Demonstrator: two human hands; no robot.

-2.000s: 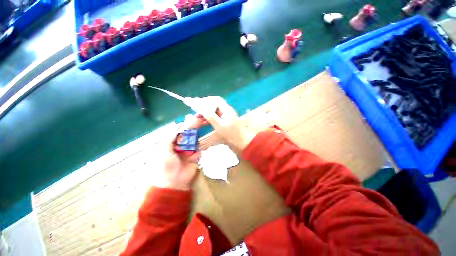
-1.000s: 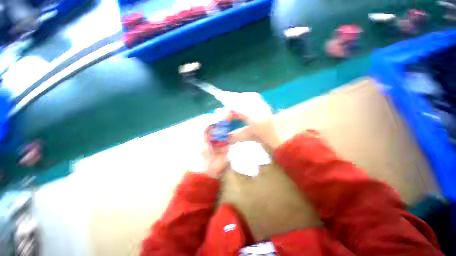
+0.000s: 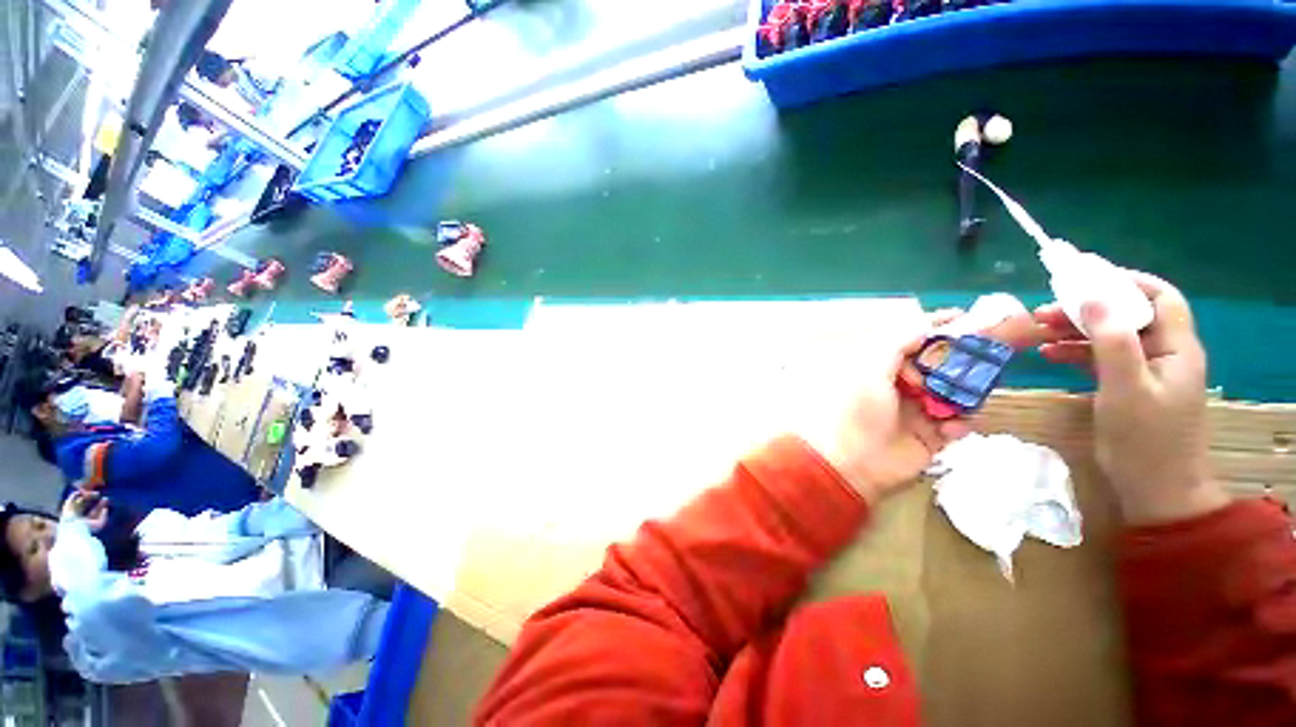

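My left hand (image 3: 888, 426) holds a figurine body (image 3: 961, 372) above the cardboard, its blue-black checked panel facing up and its red part low. The flesh-orange base points toward my right hand. My right hand (image 3: 1148, 384) holds the white glue bottle (image 3: 1102, 291), its long thin nozzle pointing up and left over the green belt, away from the body. Some right fingers are close to the base; I cannot tell if they touch it. A crumpled white tissue (image 3: 1006, 493) lies on the cardboard mat (image 3: 682, 426) below both hands.
A black limb part with cream ends (image 3: 971, 178) lies on the green belt (image 3: 682, 213). Several figurine bodies (image 3: 459, 249) lie further left. A blue tray of red-topped parts (image 3: 995, 51) stands beyond. At left, people (image 3: 213, 597) sit along the line near small parts (image 3: 334, 412).
The view has swung left, bringing the other people and the line into sight and the black-parts tray out of it. Both hands still hold the body and bottle.
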